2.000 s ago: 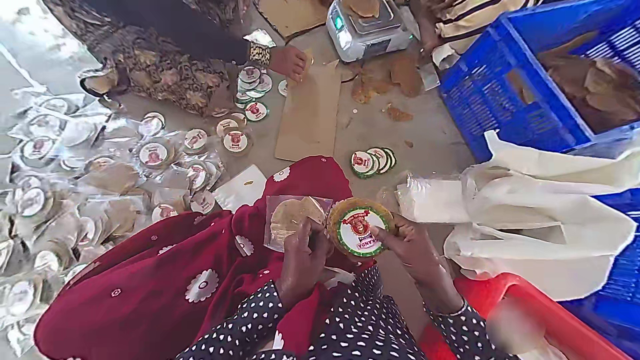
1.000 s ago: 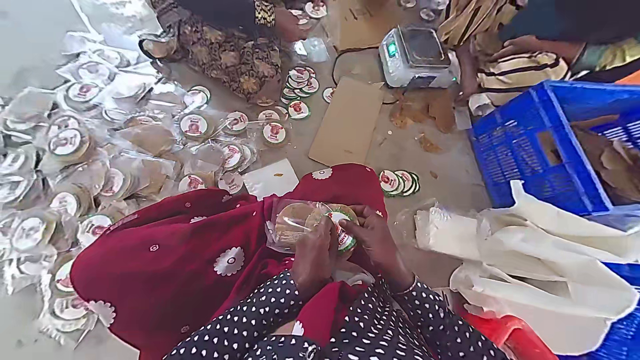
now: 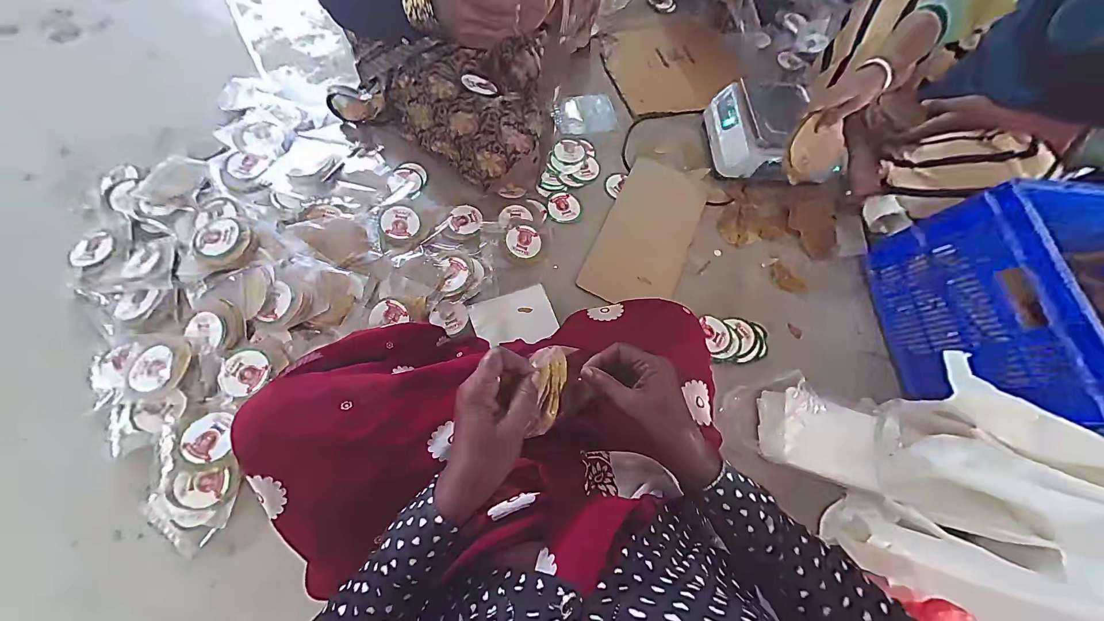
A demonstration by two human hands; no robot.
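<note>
My left hand [image 3: 492, 414] grips a clear plastic packet [image 3: 550, 392] of thin, round, yellowish-brown discs above my lap, the stack seen nearly edge-on. To its right, my right hand [image 3: 642, 401] has thumb and fingertips pinched together by the packet's clear film; whether they hold its edge cannot be told. Dark red cloth with white flowers [image 3: 362, 414] covers my lap under both hands. Just beyond my right knee lies a fanned row of round printed labels [image 3: 731, 338]. Filled clear packets with round labels [image 3: 220, 237] lie piled on the floor to the left.
A cardboard piece [image 3: 642, 228] and a white sheet [image 3: 515, 316] lie ahead. Beyond are more round labels [image 3: 567, 166] and a digital scale [image 3: 749, 129], with a co-worker's hand beside it. At right stand a blue plastic crate [image 3: 983, 285] and white plastic bags [image 3: 975, 466]. Another person sits ahead.
The round label seen in my hands earlier no longer shows there. My hands have moved apart, and the packet is now turned nearly edge-on. A co-worker's hand has come to the scale.
</note>
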